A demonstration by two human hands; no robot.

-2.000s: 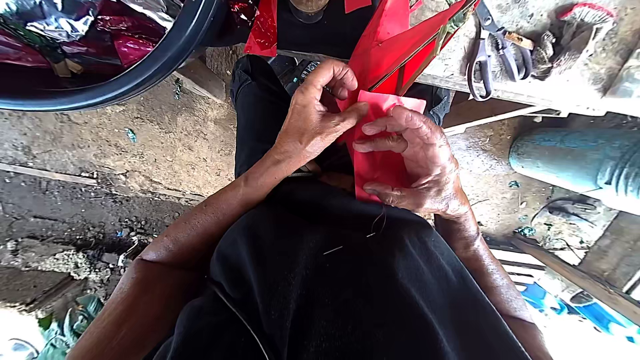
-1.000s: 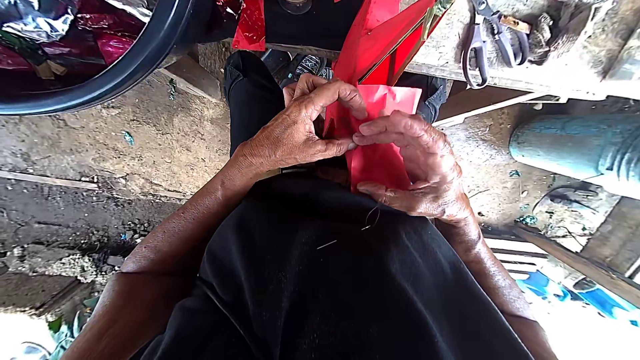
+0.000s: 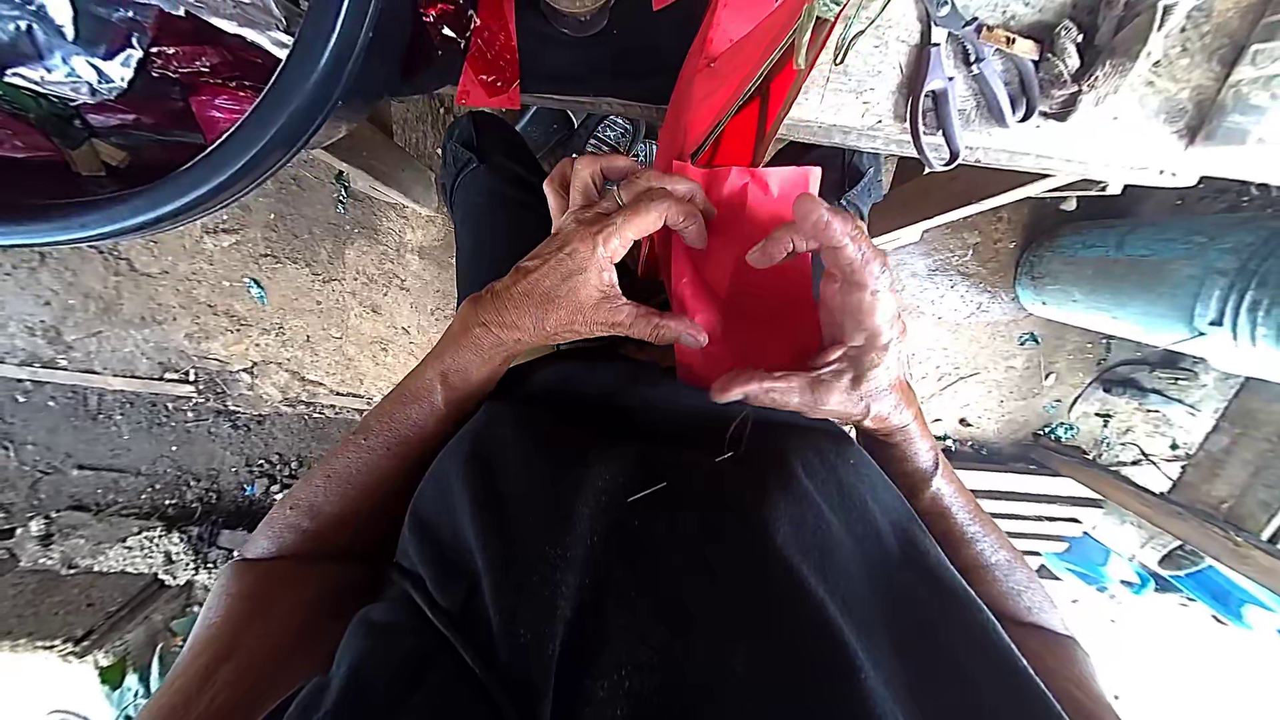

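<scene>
A red sheet, thin like paper or cloth (image 3: 752, 280), lies upright over my lap, its top edge slightly wavy. My left hand (image 3: 600, 255) rests at its left edge, thumb and fingertips touching the sheet, the fingers curved apart. My right hand (image 3: 835, 315) arches over its right side with thumb and fingers spread wide; whether they touch the sheet is hard to tell. Just beyond, a red folded form with thin sticks along its edges (image 3: 735, 85) leans against the bench edge. A needle-like sliver (image 3: 647, 492) and a loop of thread lie on my black shirt.
A large black basin (image 3: 345, 75) with shiny foil stands at upper left. Scissors (image 3: 937, 110) and another handled tool lie on the bench (image 3: 860, 135) at upper right. A blue-green container (image 3: 1130, 280) lies at right, above a slatted piece. Red foil strips hang near the basin.
My right hand's fingers have opened wider and moved off the middle of the red sheet, so more of it shows. My left thumb and fingers have spread apart.
</scene>
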